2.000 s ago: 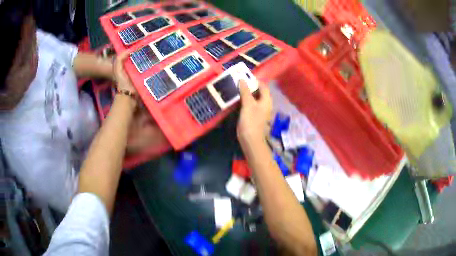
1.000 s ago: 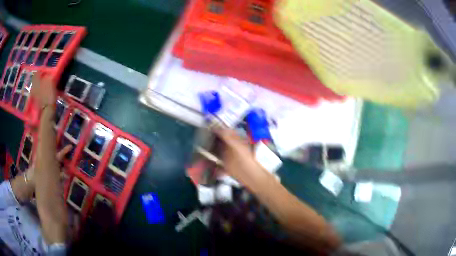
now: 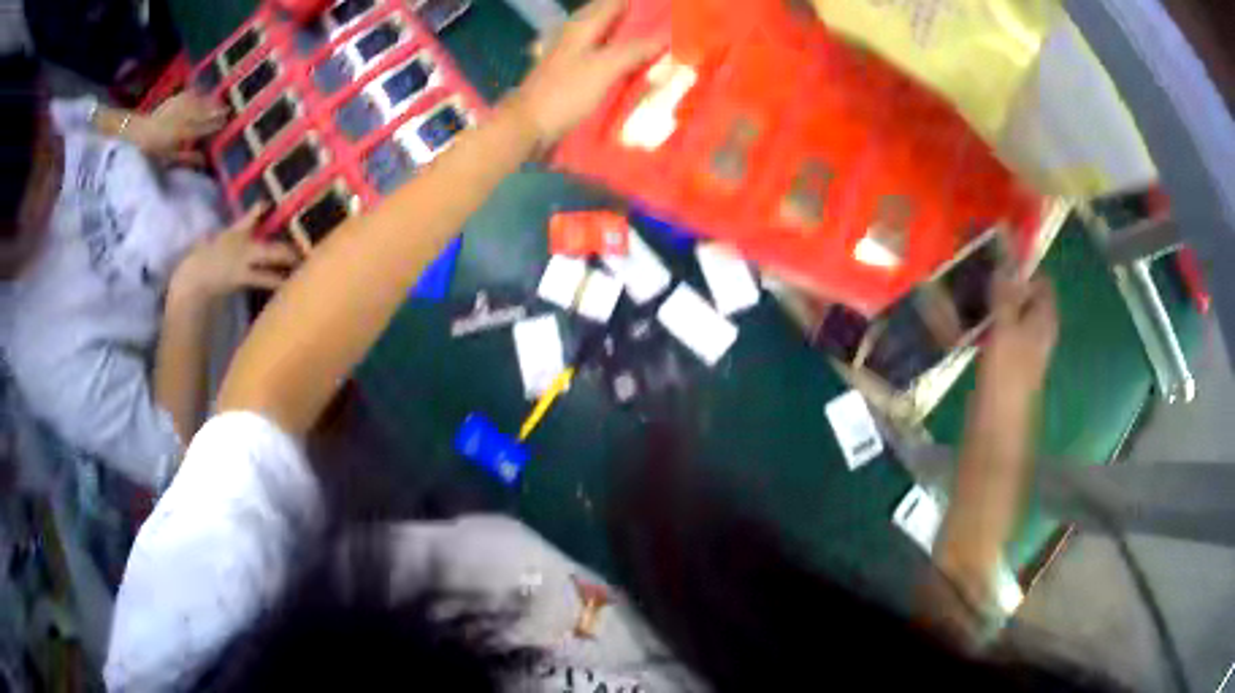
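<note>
A red tray (image 3: 799,163) with phone backs in its pockets lies at a slant in front of me, towards the upper right. My left hand (image 3: 585,75) grips its upper left corner. My right hand (image 3: 1025,318) is blurred beside its right end, close to dark phones (image 3: 905,339) lying at the tray's lower right edge. I cannot tell whether its fingers hold the tray or a phone.
White batteries (image 3: 698,322), a red piece (image 3: 585,233), a yellow stick (image 3: 547,402) and a blue battery (image 3: 490,448) lie on the green bench (image 3: 650,467). A person at left touches another phone tray (image 3: 355,187). A yellow cloth or bag (image 3: 948,54) is beyond my tray.
My left hand has come across to the tray at the right and taken its corner. My right hand has moved right, away from the loose batteries. The view has swung left.
</note>
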